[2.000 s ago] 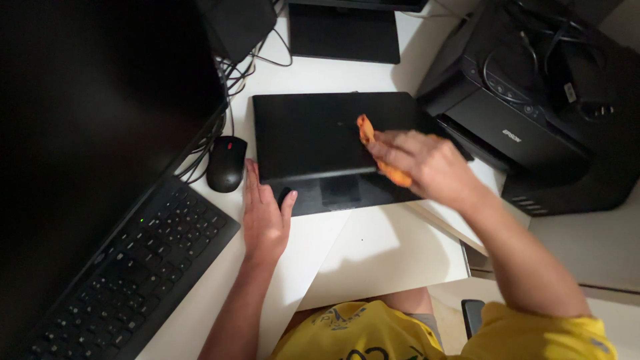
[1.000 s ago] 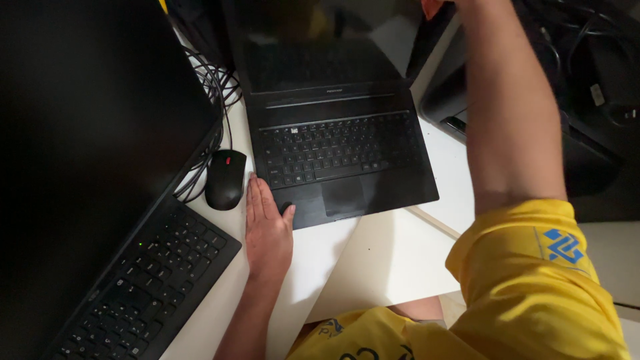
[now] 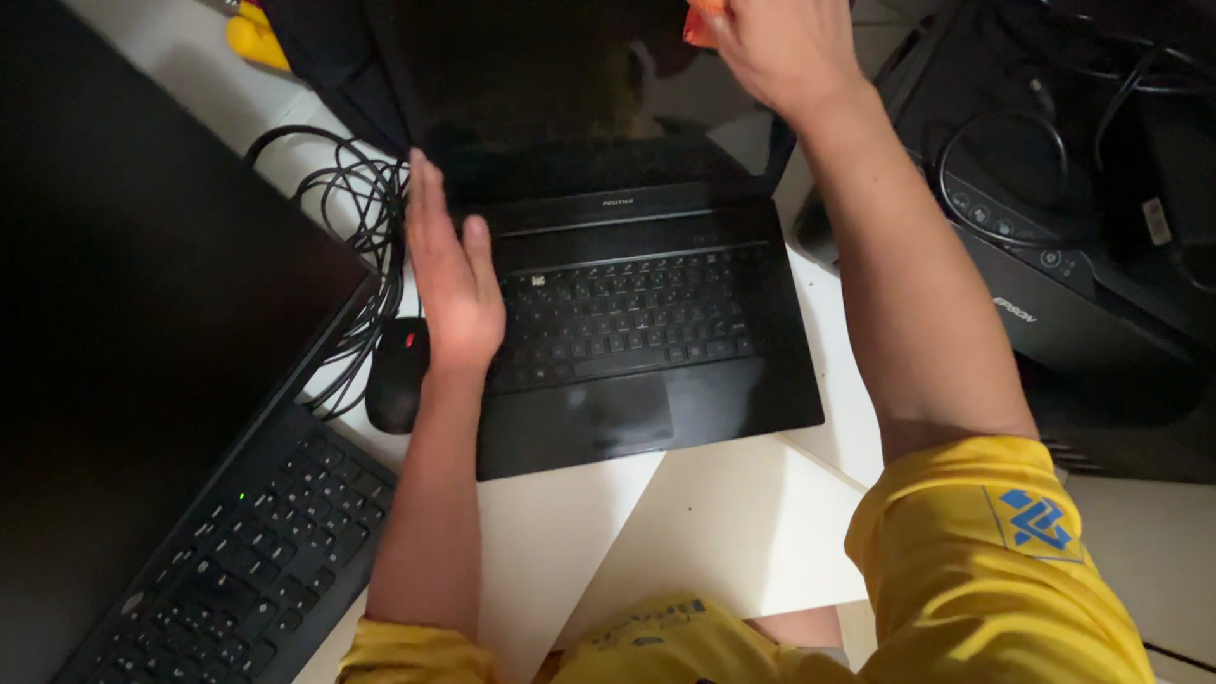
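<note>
A black Positivo laptop (image 3: 627, 323) lies with its lid raised on the white desk, its keyboard facing me. At the upper right of its dark screen (image 3: 551, 95), my right hand (image 3: 779, 43) grips an orange cloth (image 3: 701, 27), partly cut off by the top of the view. My left hand (image 3: 454, 266) is at the laptop's left side, near the hinge, fingers pointing up and thumb apart. It holds nothing; whether it touches the laptop's edge I cannot tell.
A black mouse (image 3: 397, 375) sits beside my left wrist, near tangled black cables (image 3: 366, 204). A black keyboard (image 3: 247, 551) and a large monitor (image 3: 142, 247) are at the left. An Epson printer (image 3: 1073, 323) with cables on top stands right. A yellow object (image 3: 255, 40) is at upper left.
The laptop was shut two seconds ago, with the cloth on its lid, and is open now. My left hand has moved up from the laptop's front left corner toward the hinge.
</note>
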